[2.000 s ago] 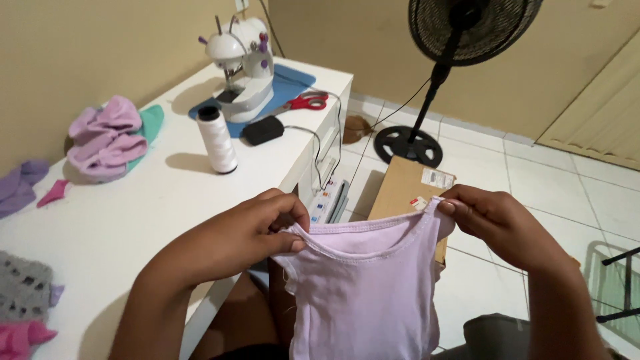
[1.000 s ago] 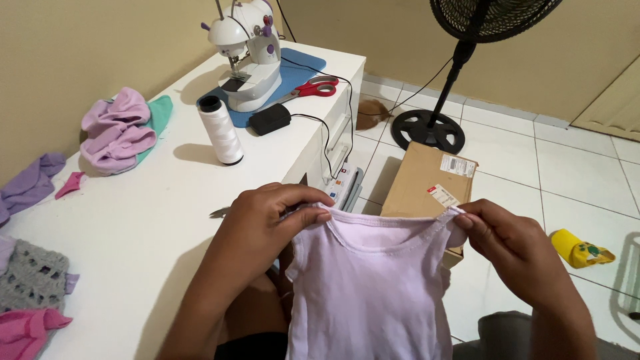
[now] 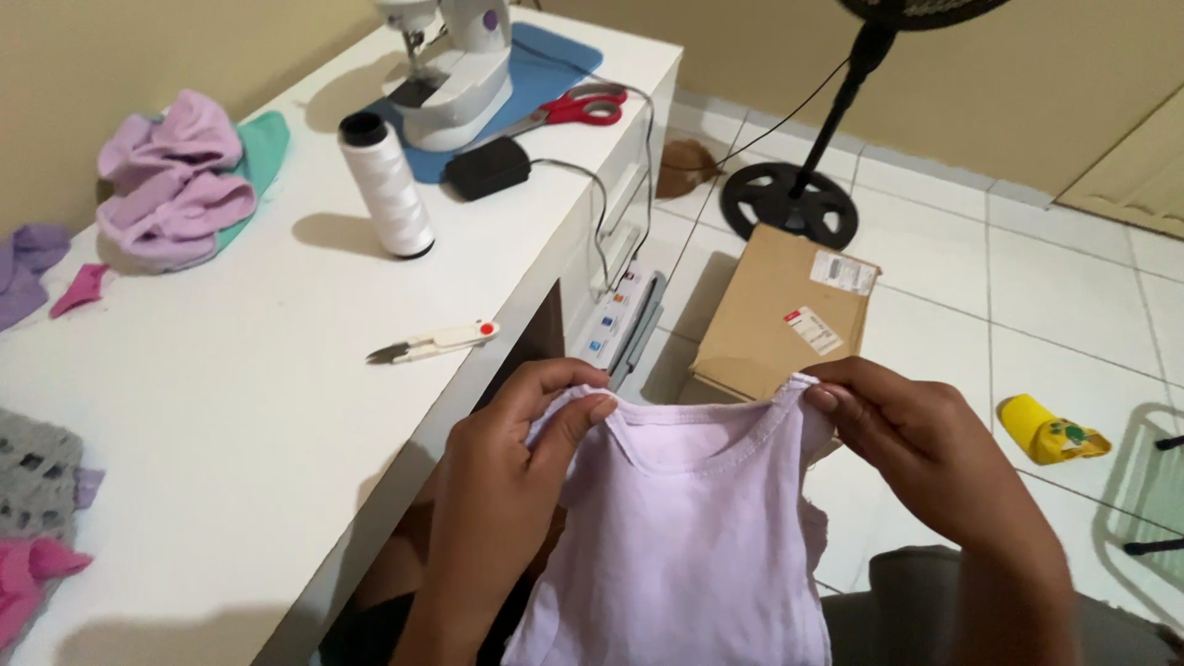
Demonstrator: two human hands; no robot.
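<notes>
A small lilac garment (image 3: 694,546) hangs between my two hands, its scooped neckline facing up. My left hand (image 3: 518,462) pinches one shoulder of it between thumb and fingers, close to the table's edge. The other shoulder is held by my right hand (image 3: 925,444), above the floor beside a cardboard box. On the white table (image 3: 231,388), thread snips (image 3: 435,342) lie near the edge. Behind them stands a cone of white thread (image 3: 387,190). The garment's lower end is cut off by the frame.
A sewing machine (image 3: 453,83) stands on a blue mat (image 3: 564,55), with red-handled scissors (image 3: 583,106) and a black pedal (image 3: 487,168) nearby. Fabric pieces (image 3: 176,185) lie at left. On the floor are a cardboard box (image 3: 786,305), a fan base (image 3: 791,203) and a yellow item (image 3: 1050,430).
Both hands keep hold of the garment's shoulders throughout. The view has shifted, and the thread snips, mostly hidden behind my left hand one second ago, now show fully.
</notes>
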